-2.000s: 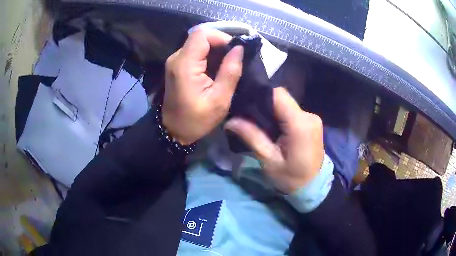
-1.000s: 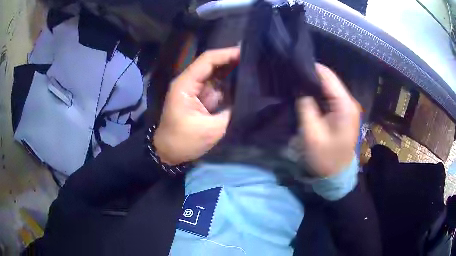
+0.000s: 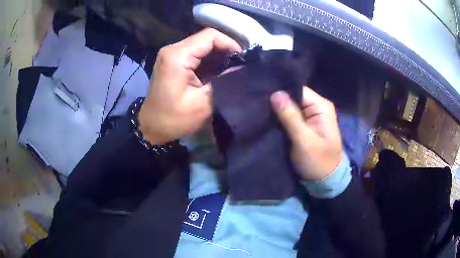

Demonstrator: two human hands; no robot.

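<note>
A dark, palm-sized cloth piece, possibly a pocket lining (image 3: 260,151), hangs flat above my lap with its straight lower edge down. My left hand (image 3: 181,85) pinches its upper left corner near a ragged dark edge. My right hand (image 3: 312,131) grips its right side, thumb on the front face, fingers behind. A white piece with a rounded end (image 3: 227,22) shows just beyond the cloth, below the table edge. Whether it is joined to the cloth cannot be told.
The table's grey-blue edge with ruler-like marks (image 3: 353,38) curves across the top right. Pale and dark panels (image 3: 75,111) lie heaped at left. Dark cloth (image 3: 413,206) lies at lower right, near patterned floor (image 3: 434,146). A loose pale thread lies on my light-blue garment.
The dark cloth was bunched upright, then raised and spread between both hands. It now hangs lower and flat. My left hand has moved up to its top corner; my right hand has come down slightly.
</note>
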